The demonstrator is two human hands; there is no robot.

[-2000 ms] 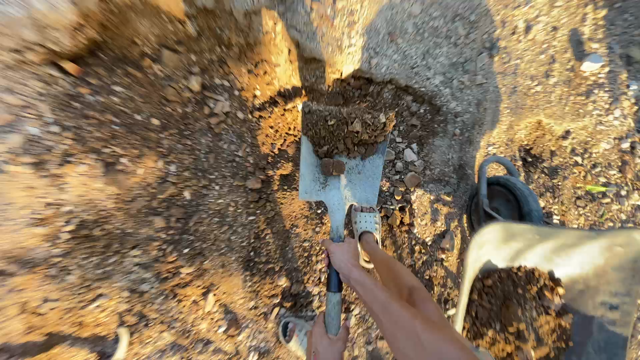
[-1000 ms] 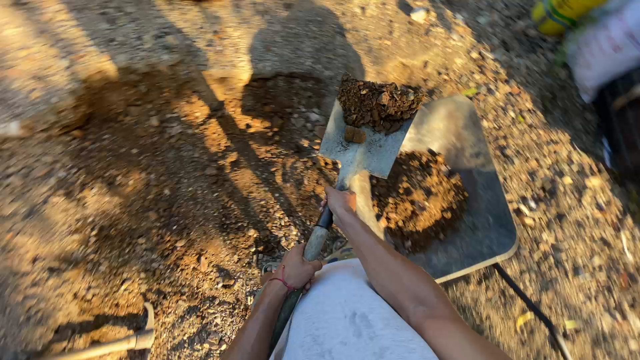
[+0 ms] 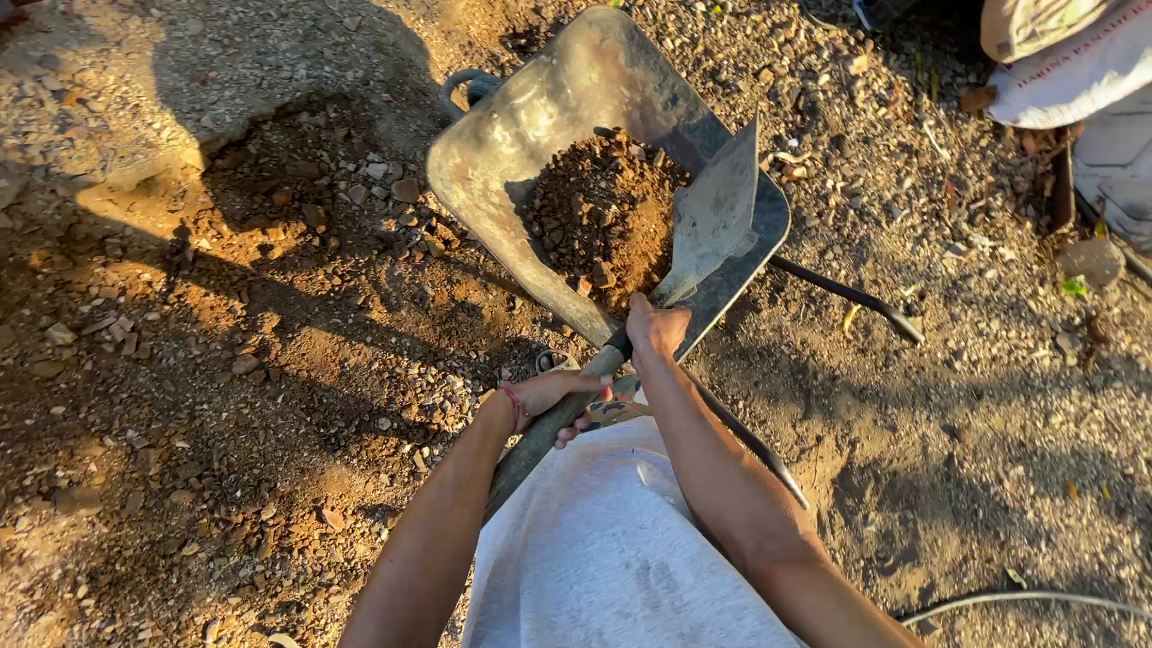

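Note:
A square-bladed shovel [image 3: 717, 202] is tilted on its edge over the right side of a metal wheelbarrow tray [image 3: 504, 135], and its blade carries no soil on the face I see. Beside the blade, a heap of brown soil and stones [image 3: 603, 211] lies in the tray. My right hand [image 3: 657, 328] grips the shovel where the shaft meets the blade's neck, near a black band. Further back along the wooden shaft [image 3: 531, 459] is my left hand [image 3: 558, 400], wrapped round it, with a red cord on the wrist.
At the left is a dug hollow [image 3: 297, 180] in rocky ground. A bucket handle [image 3: 463, 85] shows behind the tray's left rim. The wheelbarrow's black handles [image 3: 846, 292] reach right and toward me. White sacks [image 3: 1071, 72] lie at the upper right, and a hose [image 3: 1026, 596] at the lower right.
The shovel has turned from flat and loaded to tilted, its soil now off the blade. Both hands have kept hold of it while it moved from the dug ground to the wheelbarrow. The view has shifted.

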